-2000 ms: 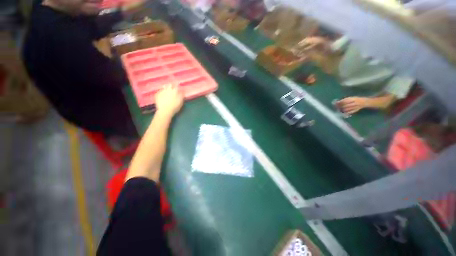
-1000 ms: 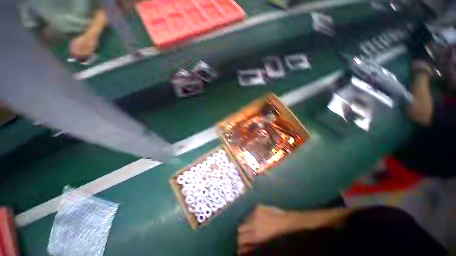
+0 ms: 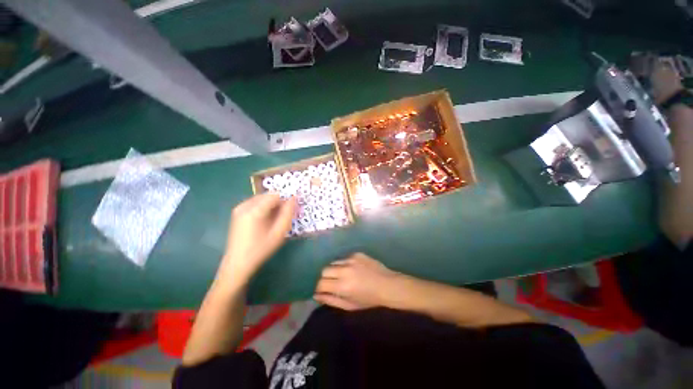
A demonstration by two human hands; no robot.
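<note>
The shallow cardboard box (image 3: 351,218) is filled with small white ring parts (image 3: 323,199). My left hand (image 3: 262,228) is over the left edge of this box, its fingertips at the rings; whether it grips one is hidden. My right hand (image 3: 353,281) rests near the bench's front edge, below the box, with its fingers curled; I cannot tell whether anything is in it. The larger open cardboard box (image 3: 461,144) touches the smaller one on its right and holds shiny copper-coloured parts (image 3: 403,163).
A bubble-wrap sheet (image 3: 140,207) and a red compartment tray (image 3: 29,228) lie left. Several pale housing frames (image 3: 452,47) lie beyond the metal strip. A grey support (image 3: 163,76) slants down behind the boxes. A grey machine (image 3: 600,148) and another person's arm (image 3: 674,175) are at right.
The view has turned from the red tray towards the boxes and levelled. My left hand, earlier on the tray, is now at the ring box. My right hand shows near the bench edge.
</note>
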